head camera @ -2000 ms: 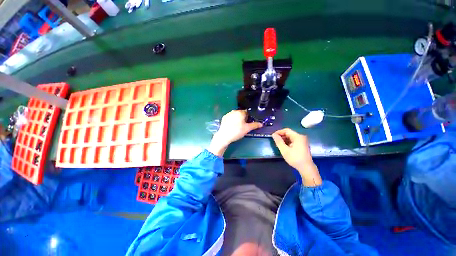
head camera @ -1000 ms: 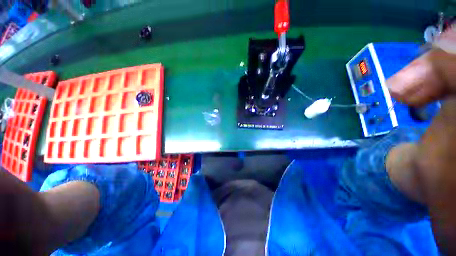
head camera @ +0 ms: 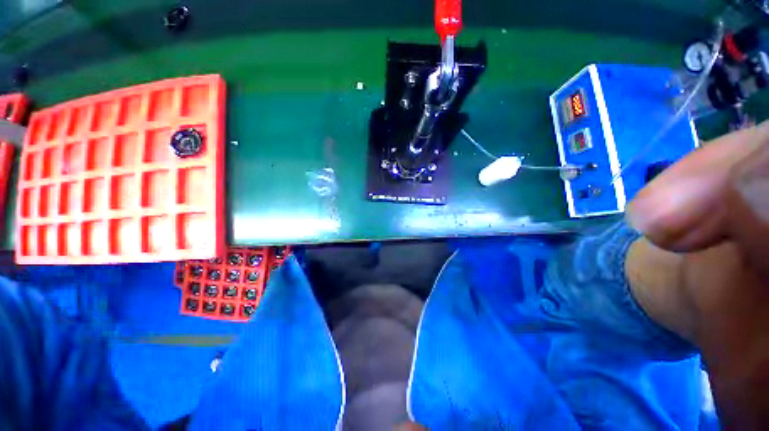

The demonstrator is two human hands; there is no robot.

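The press fixture [head camera: 426, 118] stands on the bench with its red handle [head camera: 449, 17] up, cut off by the top edge. A round black part seems to sit at the fixture's foot, under the linkage. The orange-red parts tray [head camera: 126, 172] lies to the left with one round part [head camera: 186, 142] in an upper right pocket. My right hand [head camera: 704, 198] is raised close to the camera at the right, large, blurred and cut off by the edge; whether it holds anything cannot be told. My left hand is out of the picture; only its blue sleeve shows at lower left.
The blue-and-white controller [head camera: 624, 139] stands at right, with a gauge [head camera: 697, 56] behind it. A thin tube with a white bottle-like piece [head camera: 500, 171] runs to the fixture. Clear film [head camera: 322, 181] lies left of the fixture. A filled tray [head camera: 223, 286] is below the bench edge.
Both hands have left the fixture; my left hand has gone out of view and my right hand has come up close at the right. The bench scene has shifted left and up.
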